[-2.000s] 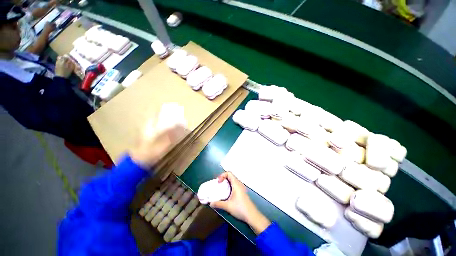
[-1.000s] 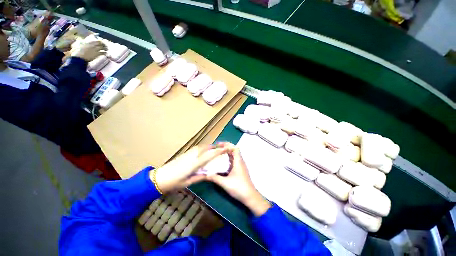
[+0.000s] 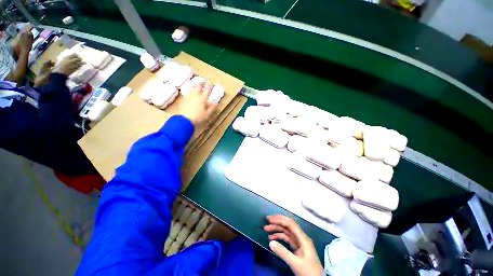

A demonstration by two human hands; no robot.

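My left hand (image 3: 198,107) reaches over the cardboard stack (image 3: 121,126). Its fingers are on or over a white housing (image 3: 215,92) in the small group there; blur hides whether they grip it. A white housing with a pinkish seam (image 3: 159,95) lies to the left of these fingers. My right hand (image 3: 292,243) is open and empty above the bench's near edge, fingers apart. Many cream-white housings lie in rows, some stacked, on a white mat (image 3: 259,172) at the right; a single housing (image 3: 323,208) lies nearer me.
An open carton of housings (image 3: 186,229) is below the bench edge. A white cloth (image 3: 346,259) lies near my right hand. A metal post (image 3: 138,27) rises behind the cardboard. Another worker's sleeve (image 3: 51,113) is at left. The green conveyor (image 3: 302,64) runs behind; a white-grey device (image 3: 96,102) stands at left.
My hands, together around a housing a second ago, are now apart. My left hand has moved up and away to the housings on the cardboard; my right has moved down, open. The view has shifted slightly.
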